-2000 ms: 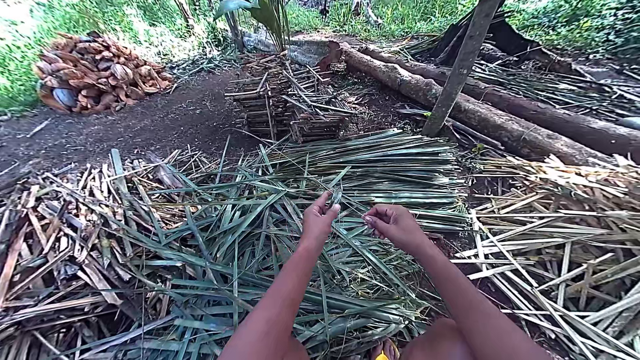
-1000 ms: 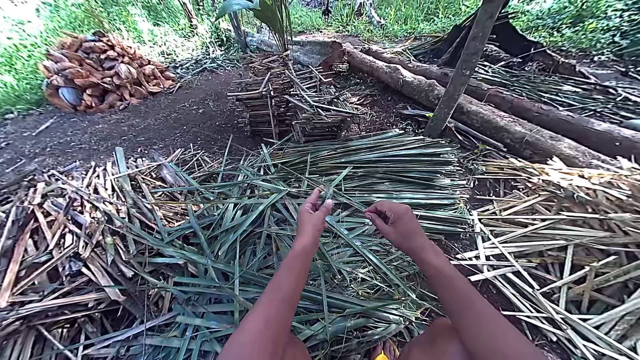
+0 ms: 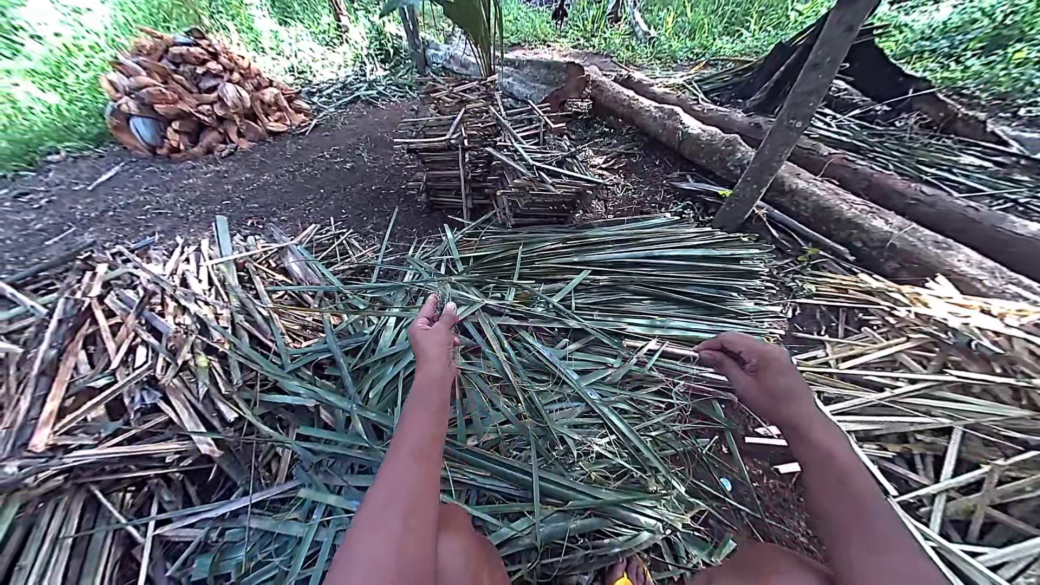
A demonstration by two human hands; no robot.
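Over a loose heap of green palm leaf strips [image 3: 520, 406], my left hand [image 3: 436, 329] pinches thumb and fingers together near the heap's upper middle, on a thin leaf strip as far as can be seen. My right hand [image 3: 751, 370] is farther right, over the heap's right edge, its fingertips closed around the end of a thin pale strip [image 3: 662, 348] that points left. Whether both hands hold one and the same strip cannot be told. Just beyond the hands lies a layered bundle of long green leaf strips [image 3: 642, 276].
Dry split strips [image 3: 122, 357] are heaped at left, pale strips [image 3: 959, 390] at right. Behind stand stacked sticks [image 3: 487, 162], a slanting wooden post [image 3: 792, 118] and long logs [image 3: 861, 219]. Coconut husks [image 3: 203, 93] are piled at the back left, beside bare soil.
My hands have moved apart: the right hand has gone to the right, and the left has shifted a little leftward. Earlier they were close together over the middle of the green strips.
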